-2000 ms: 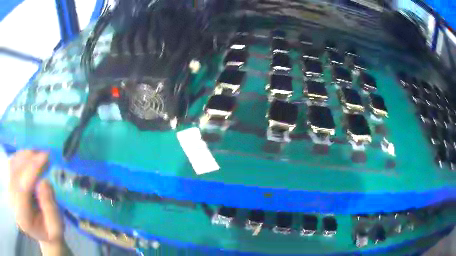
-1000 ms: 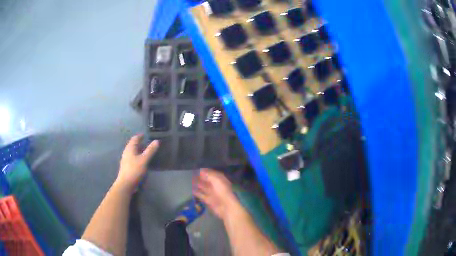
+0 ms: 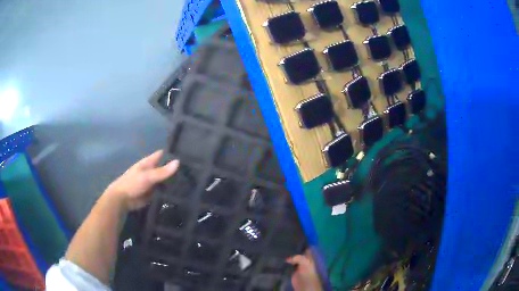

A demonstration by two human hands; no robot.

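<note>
A black compartment tray [image 3: 196, 150] is tilted beside the shelf's blue edge. Its upper pockets look empty; several lower pockets hold dark watch units [image 3: 248, 228] with bright reflections. My left hand [image 3: 139, 181] is at the tray's left edge, thumb over the rim, fingers hidden. My right hand [image 3: 306, 274] is at the tray's lower right edge, partly hidden by the shelf edge and cut off by the picture's bottom. Another dark tray [image 3: 169, 91] shows behind the upper left of the held tray.
The shelf's blue metal edge [image 3: 272, 116] runs diagonally right of the tray. On the shelf, a tan board [image 3: 272, 54] carries rows of black watches [image 3: 314, 109]. Black cables [image 3: 401, 190] lie coiled below it. An orange-red tray [image 3: 16, 241] and another green shelf [image 3: 35, 199] are at left.
The view moved from the shelf top down to the tray. Over the last second the tray has turned and come nearer, and my right hand has moved right and down to its edge.
</note>
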